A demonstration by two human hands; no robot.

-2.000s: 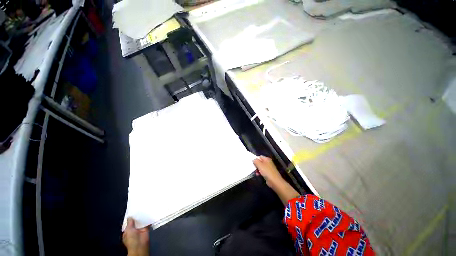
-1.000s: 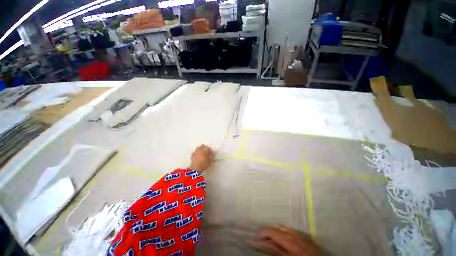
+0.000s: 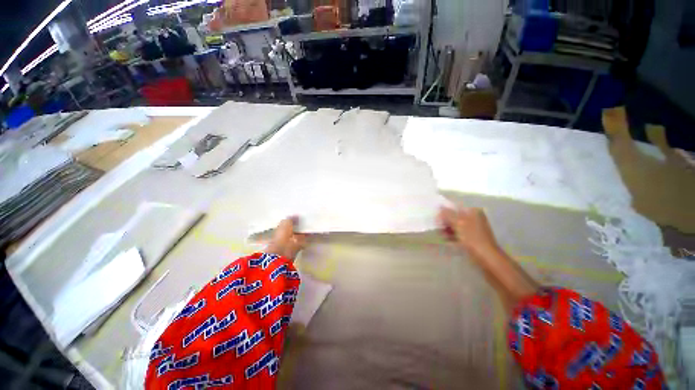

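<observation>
A pale garment panel [image 3: 350, 183] lies ahead of me on the table cover [image 3: 389, 305], its near edge facing me and its narrow parts pointing to the far side. My left hand [image 3: 288, 238] holds the panel's near left corner. My right hand [image 3: 463, 227] holds its near right corner. Both sets of fingertips are slightly blurred. Part of a small pale piece [image 3: 311, 298] shows beside my left sleeve, which hides the rest.
White strips [image 3: 152, 324] lie partly behind my left sleeve. Folded cloth [image 3: 122, 266] and layered grey pieces [image 3: 228, 133] are at left. A white sheet [image 3: 510, 160] runs along the far side. A tangled white heap [image 3: 648, 274] and a brown card pattern [image 3: 655, 183] are at right.
My right hand has moved forward from the near edge to the panel's right corner, and my left hand is at its left corner. The panel now reaches further right.
</observation>
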